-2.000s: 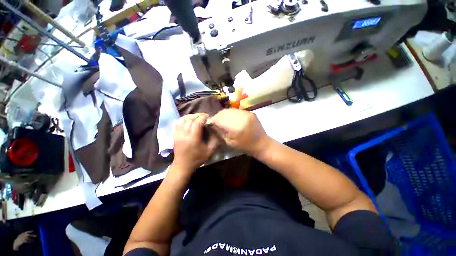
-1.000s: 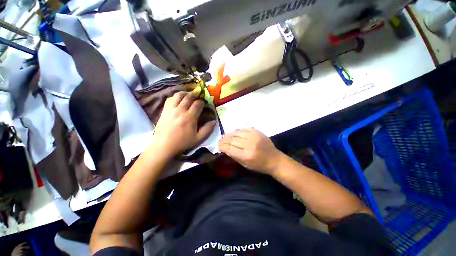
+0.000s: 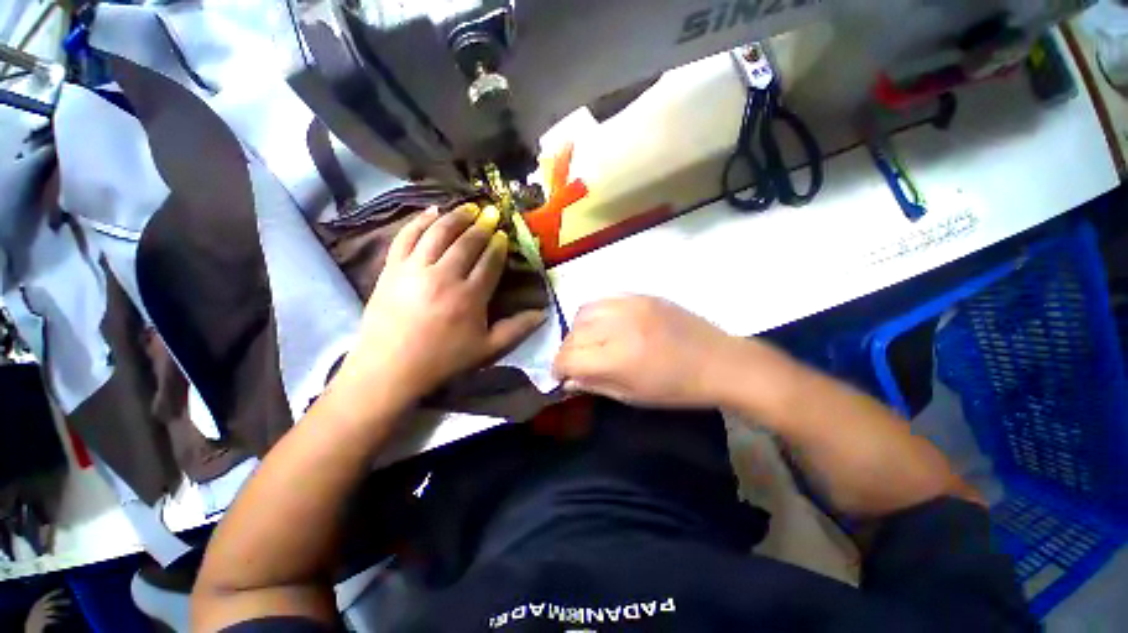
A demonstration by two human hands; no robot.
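The brown fabric with a pale grey side [image 3: 513, 287] lies under the needle area of the sewing machine [image 3: 594, 74]. The presser foot area [image 3: 495, 192] is lit yellowish. My left hand [image 3: 439, 291] lies flat on the fabric, fingertips close to the presser foot, fingers slightly apart. My right hand [image 3: 631, 352] pinches the seam edge [image 3: 559, 371] of the fabric near the table's front edge. The fabric under my palm is hidden.
Large brown and grey panels [image 3: 204, 266] spread at the left. Black-handled scissors [image 3: 773, 155] and a blue-green tool [image 3: 899, 183] lie right of the needle. Orange strips [image 3: 557, 210] lie beside the foot. A blue crate [image 3: 1045, 396] stands below right.
Two seconds ago both hands were together at the fabric near the front edge. Now they are apart, the left near the needle, the right on the edge. The view has shifted closer to the machine.
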